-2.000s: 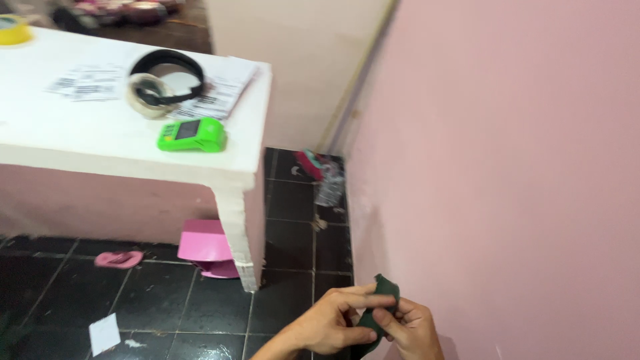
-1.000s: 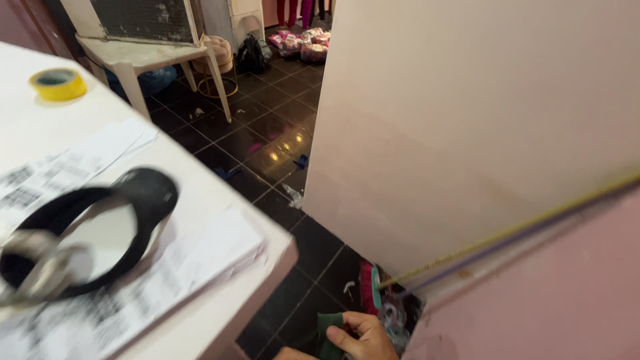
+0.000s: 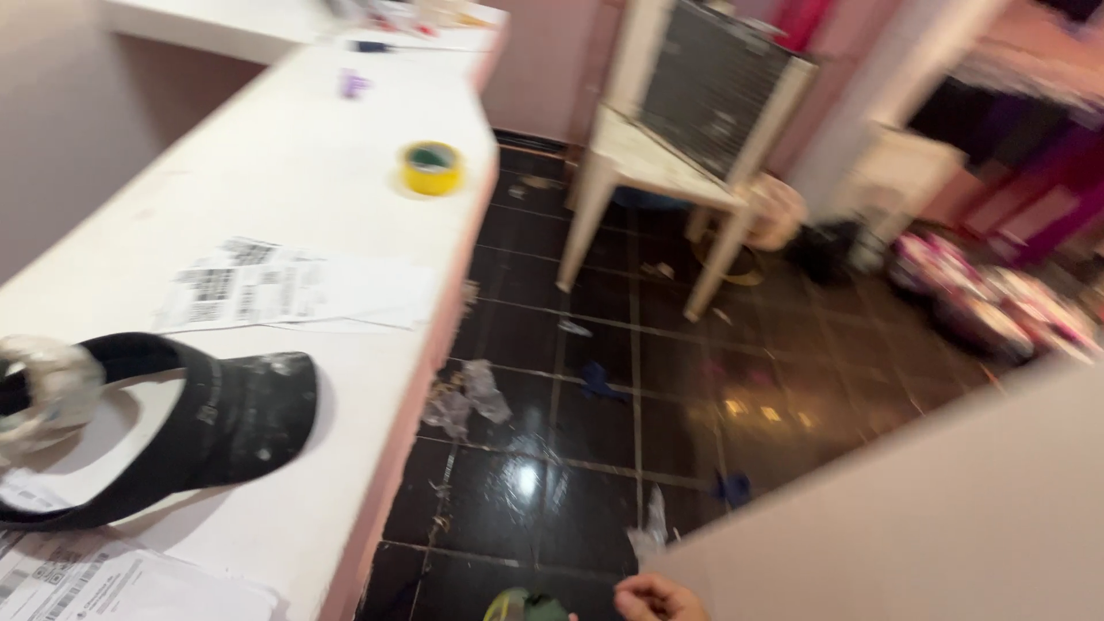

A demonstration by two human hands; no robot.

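My right hand shows at the bottom edge of the head view, right of centre, its fingers curled. Whether anything is between them cannot be made out. Left of it, cut off by the frame, is a dark green cloth-like item beside something yellow-green. A sliver of a fingertip, probably of my left hand, touches the right side of the green item; the rest of that hand is out of frame. On the white table lie a black visor, a roll of pale tape and printed papers.
Yellow tape and a small purple item lie farther along the table. A pale wall stands close at right. Plastic scraps litter the dark tiled floor. A chair holds a dark panel; bundled goods lie beyond.
The view has swung left and along the table, bringing the chair nearer the middle. My hands, earlier together on the dark green item, now show only partly at the bottom edge, apart.
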